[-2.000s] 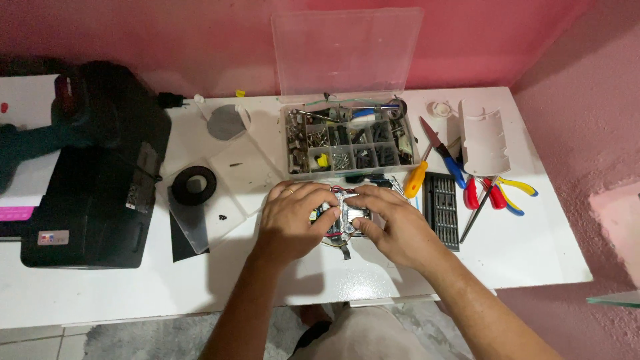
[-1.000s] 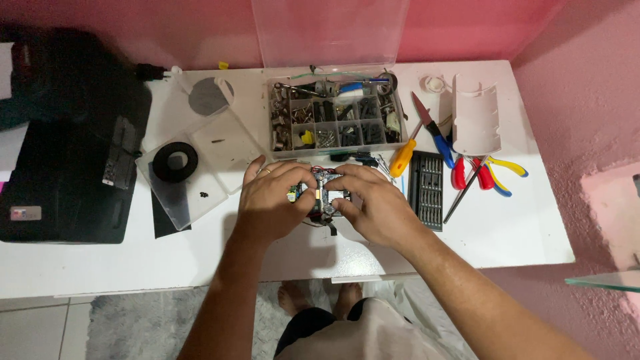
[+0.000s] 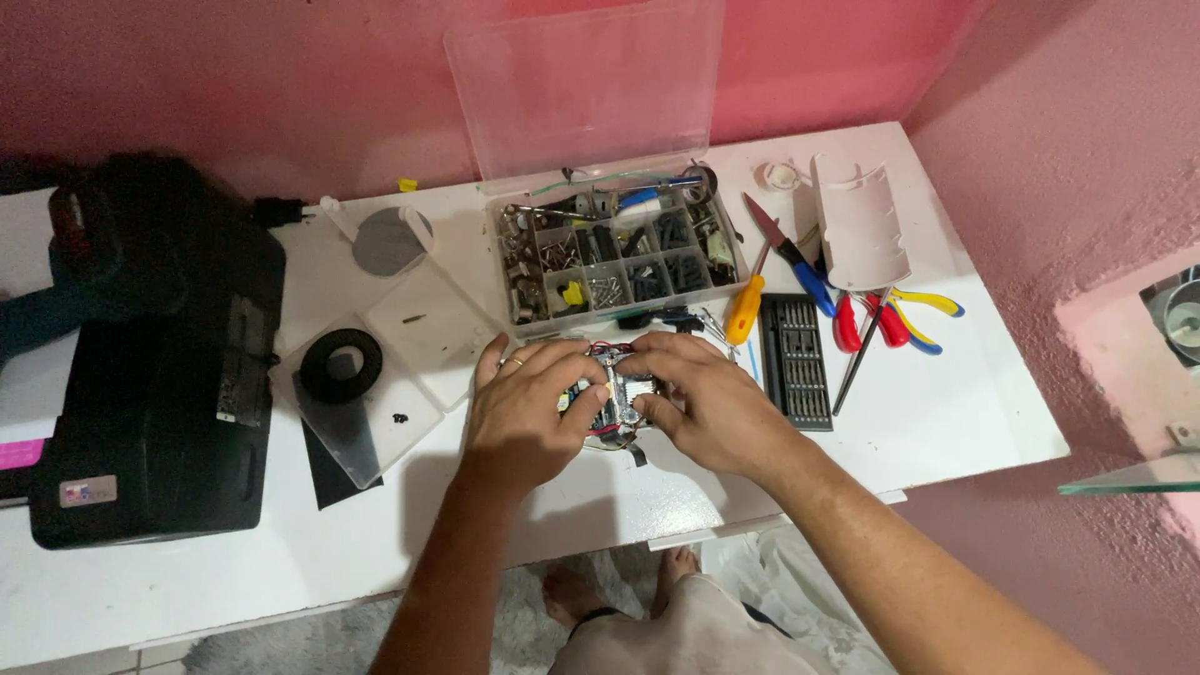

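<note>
Between my hands, near the table's front edge, is a small electronic assembly [image 3: 616, 401] with red and dark wires and a dark strip hanging off its lower side. My left hand [image 3: 534, 403] grips its left side with thumb and fingers; a ring is on one finger. My right hand [image 3: 708, 398] grips its right side, thumb below and fingers above. The fingers hide much of the assembly. Just behind the hands lie dark small parts and thin metal pieces. A yellow-handled screwdriver [image 3: 746, 309] and a black precision bit set [image 3: 797, 366] lie to the right of my right hand.
A compartment box [image 3: 614, 323] of screws and parts stands behind, its clear lid upright. At right are a blue-handled knife [image 3: 808, 281], red-handled pliers [image 3: 847, 323], yellow-and-blue-handled pliers [image 3: 923, 302] and a white plastic shell [image 3: 858, 225]. Black tape [image 3: 314, 367] on clear plastic and a black printer [image 3: 159, 422] are left.
Both hands stay on the electronic assembly, with only slight shifts of the fingers. The view has moved.
</note>
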